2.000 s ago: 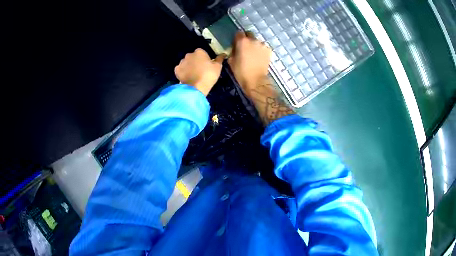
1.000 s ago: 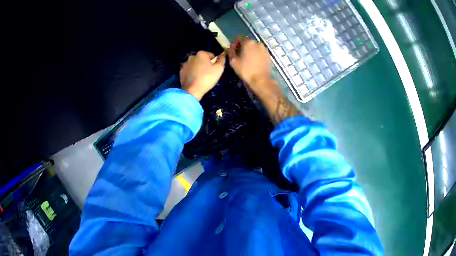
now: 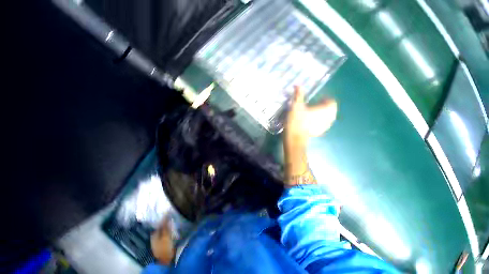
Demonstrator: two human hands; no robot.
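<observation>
A black plastic bag (image 3: 201, 144), shiny and crinkled, hangs open at the bench edge in front of my body. Pale tape (image 3: 202, 96) lies at its top corner on the edge, one end sticking up. A small yellowish piece (image 3: 210, 170) shows on the bag. My right hand (image 3: 310, 119) is blurred above the green bench by the tray's near corner, fingers apart, with nothing seen in it. My left hand (image 3: 162, 242) is low at the bottom left, small and blurred, left of the bag; whether it holds anything is unclear.
A clear blister tray (image 3: 268, 59) lies on the green bench (image 3: 370, 144) beyond the bag. Black sheeting (image 3: 69, 123) fills the left, with a metal rail (image 3: 110, 40) along its top. A dark slotted crate (image 3: 128, 243) stands on the grey floor below, with something bright in it.
My hands have parted and left the tape at the bench edge. My right hand moved right, my left down. The bag's opening now shows. The view has shifted, moving the tray left.
</observation>
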